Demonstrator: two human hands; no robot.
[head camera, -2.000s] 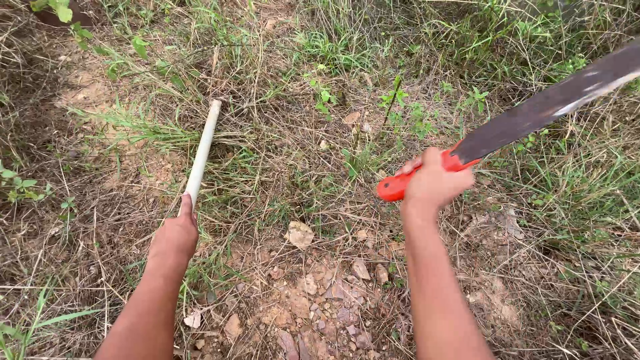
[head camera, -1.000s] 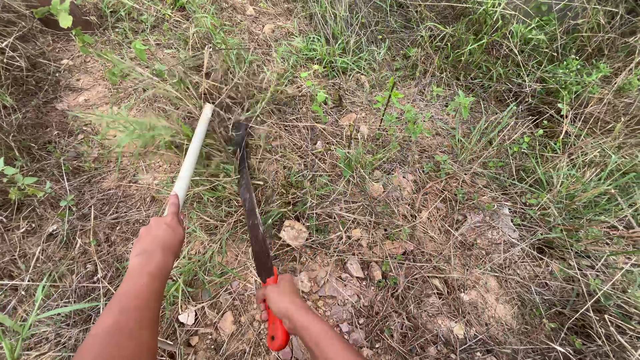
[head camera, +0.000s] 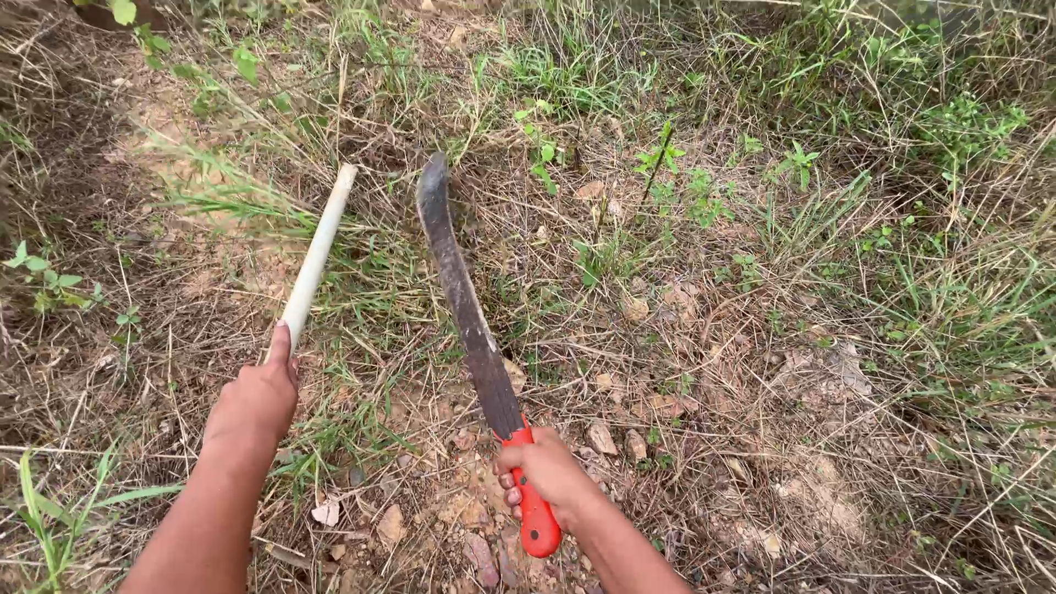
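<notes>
My left hand (head camera: 256, 396) grips the lower end of a pale, smooth stick (head camera: 318, 252), its index finger laid along it and its far end leaning up and slightly right. In my right hand (head camera: 540, 474) is the red handle of a machete (head camera: 466, 309). The dark, worn blade points away from me and a little left, with its curved tip to the right of the stick's far end. Stick and blade are apart. Green and dry grass (head camera: 371, 272) lies between and beneath them.
Dry grass and small weeds cover the ground. Loose stones (head camera: 602, 437) and reddish soil lie near my right hand. A thin upright stem (head camera: 657, 165) stands beyond the blade to the right. Denser green grass (head camera: 965, 330) grows along the right side.
The machete was raised at the right two seconds ago, then swung down and left beside the stick. Since one second ago its handle has moved right. My left hand still holds the stick.
</notes>
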